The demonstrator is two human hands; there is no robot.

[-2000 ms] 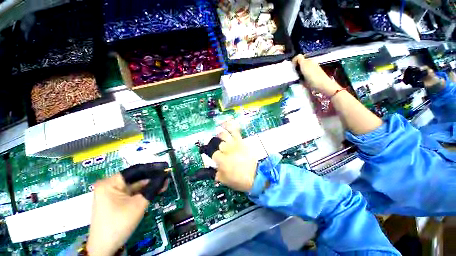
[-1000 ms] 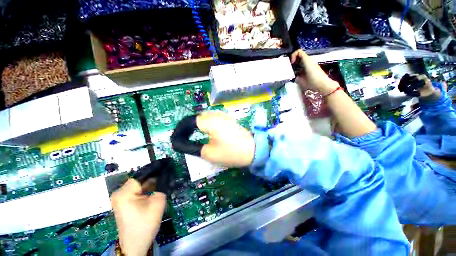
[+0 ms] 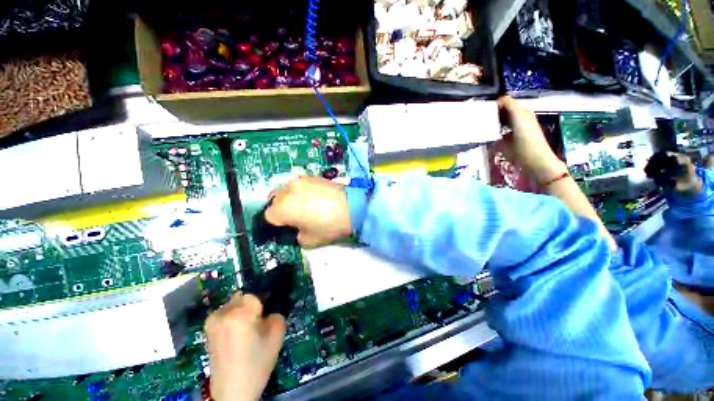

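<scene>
A green circuit board (image 3: 266,160) lies in front of me, with a white bar (image 3: 364,276) across its middle. My right hand (image 3: 307,211), with black finger cots, is over the board's left part, fingers pointing down at it. My left hand (image 3: 252,325), also with black finger cots, is just below it, fingertips over the board near the gap between boards. The fingertips of both hands are dark and blurred, so I cannot tell whether they hold a part. A finned heatsink (image 3: 430,128) with a yellow strip stands at the board's top.
A second board (image 3: 117,266) with a heatsink and white bar lies at left. Above are a cardboard box of dark red parts (image 3: 258,92), a bin of cream parts (image 3: 430,88) and copper-brown parts (image 3: 43,90). Another person's arm (image 3: 536,149) reaches in at right.
My right hand has moved left and its fingers now point down at the board. My left hand has shifted slightly right and down. The blue coiled cord now hangs to my right wrist.
</scene>
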